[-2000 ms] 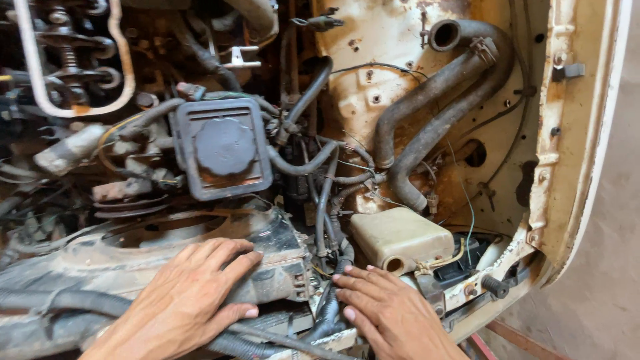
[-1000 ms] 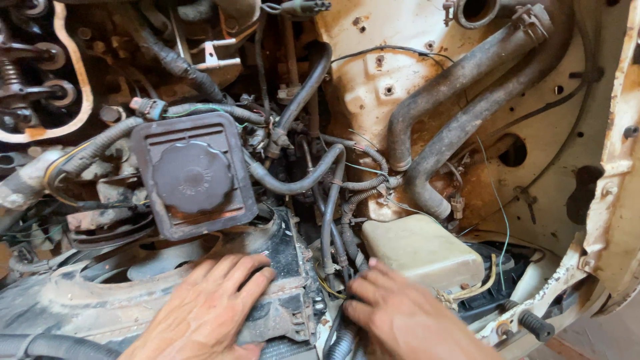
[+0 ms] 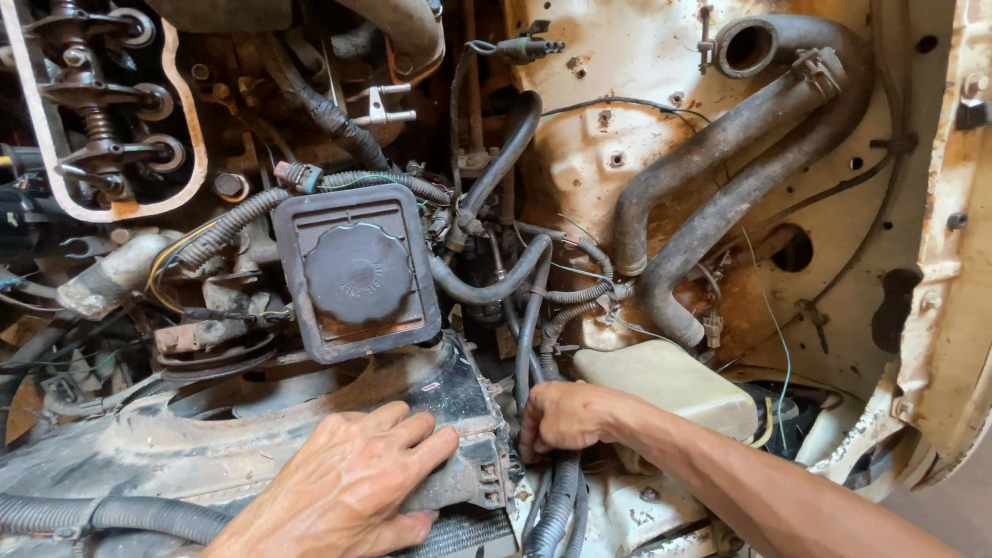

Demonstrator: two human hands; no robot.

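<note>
In an engine bay, my left hand [image 3: 364, 473] lies spread on the corner of the black fan shroud [image 3: 302, 403], above the radiator fins. My right hand [image 3: 570, 418] is curled around black hoses at the shroud's right edge, its fingertips partly hidden. A corrugated wiring conduit [image 3: 559, 496] runs down from beneath it. Beside the right wrist sits a cream plastic reservoir [image 3: 666, 380]. Up and left of the right hand is a square black reservoir with a round cap [image 3: 358, 271]. A curved rubber hose [image 3: 488, 291] bends from behind it toward the right hand.
Two thick rubber hoses [image 3: 744, 194] lie against the rusty inner fender [image 3: 604, 155]. An open valve-train area with a pale gasket rim [image 3: 198, 147] is at upper left. A loose connector [image 3: 531, 48] sits near the top. The body edge [image 3: 945, 256] borders the right side.
My right hand has gone from lying open near the reservoir to curled around the hoses farther into the bay. My left hand stays on the shroud. The view has shifted closer.
</note>
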